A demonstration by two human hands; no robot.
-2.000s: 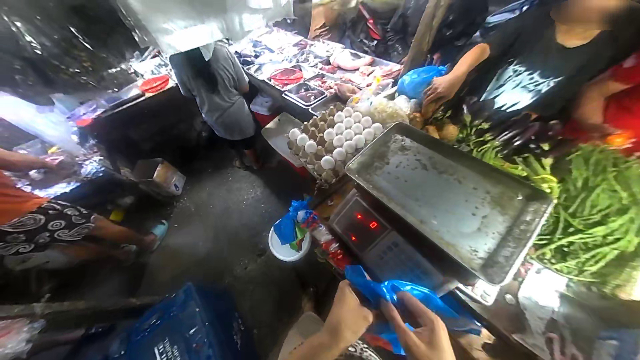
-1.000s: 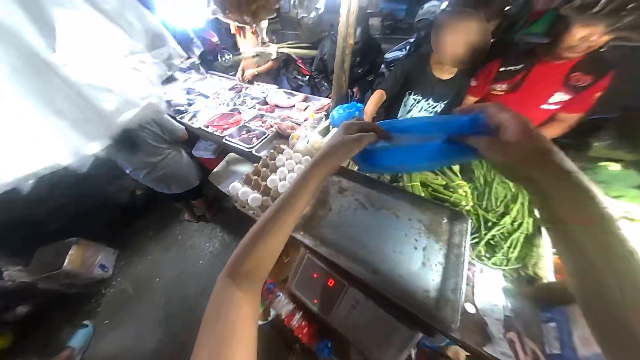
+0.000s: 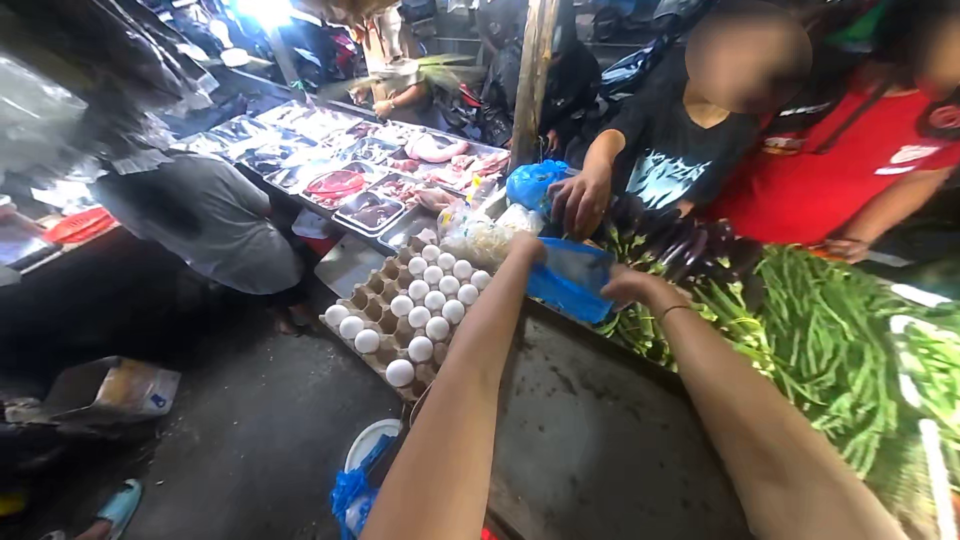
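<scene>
A blue plastic bag (image 3: 571, 281) is stretched between my two hands, above the far edge of a metal weighing tray (image 3: 592, 420). My left hand (image 3: 527, 247) grips its left side and my right hand (image 3: 634, 289) its right side. Just beyond the bag, the hand of a person in a dark shirt (image 3: 581, 199) reaches down, fingers bent; whether it holds anything is hidden. Beside that hand sits a filled blue bag (image 3: 536, 184). White eggs (image 3: 435, 300) stand in a cardboard egg tray (image 3: 379, 289) to the left of my left forearm.
Long green beans (image 3: 821, 352) and eggplants (image 3: 697, 244) lie on the right. Trays of meat (image 3: 431, 161) fill the stall behind, beside a wooden post (image 3: 531, 82). A person in grey (image 3: 202, 217) stands at left. A white bucket (image 3: 371, 442) with blue plastic is below the eggs.
The blue bag, crumpled low over the scale two seconds ago, is now held spread beside the other person's hand. The view has swung toward the stall.
</scene>
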